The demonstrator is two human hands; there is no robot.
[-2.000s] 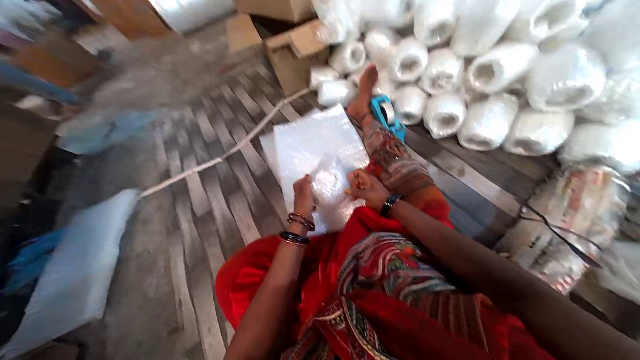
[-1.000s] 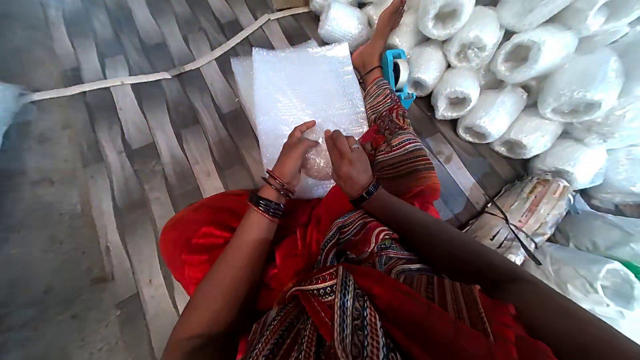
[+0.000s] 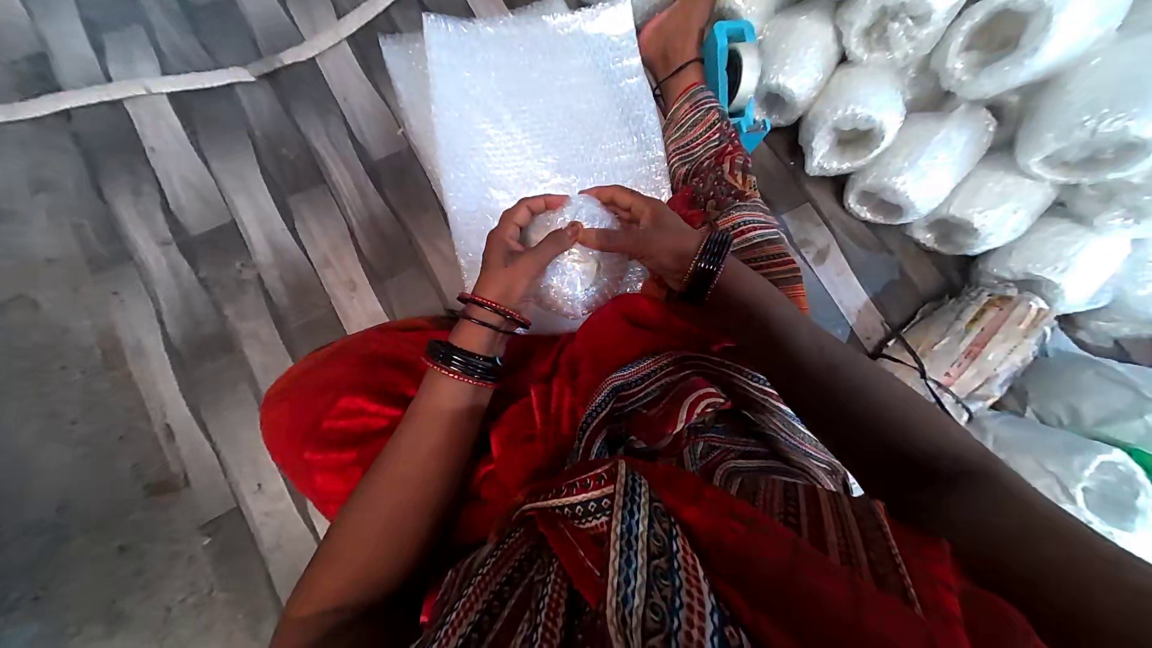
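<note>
A rounded bundle in clear bubble wrap [image 3: 576, 270] sits between my two hands, over the near end of the sheets in front of my lap. My left hand [image 3: 522, 247] grips its left side, thumb on top. From the right, my right hand [image 3: 643, 229] holds the bundle, its thumb and fingers near the left thumb. What is inside the wrap cannot be made out. Flat bubble wrap sheets [image 3: 540, 99] lie stacked beyond the hands. To their right, beside my foot, stands a blue tape dispenser [image 3: 733, 81].
Many wrapped, hollow white rolls [image 3: 922, 162] are piled at the right. Nearer lies a tied, wrapped packet [image 3: 976, 346] with a black cord. A pale strip [image 3: 153, 85] crosses the woven-patterned floor mat [image 3: 207, 207] at the upper left. My outstretched leg borders the sheets.
The view has moved closer over my lap. Both hands stay on the bundle; the fingers have shifted around it, and the right hand now spreads over its upper right side.
</note>
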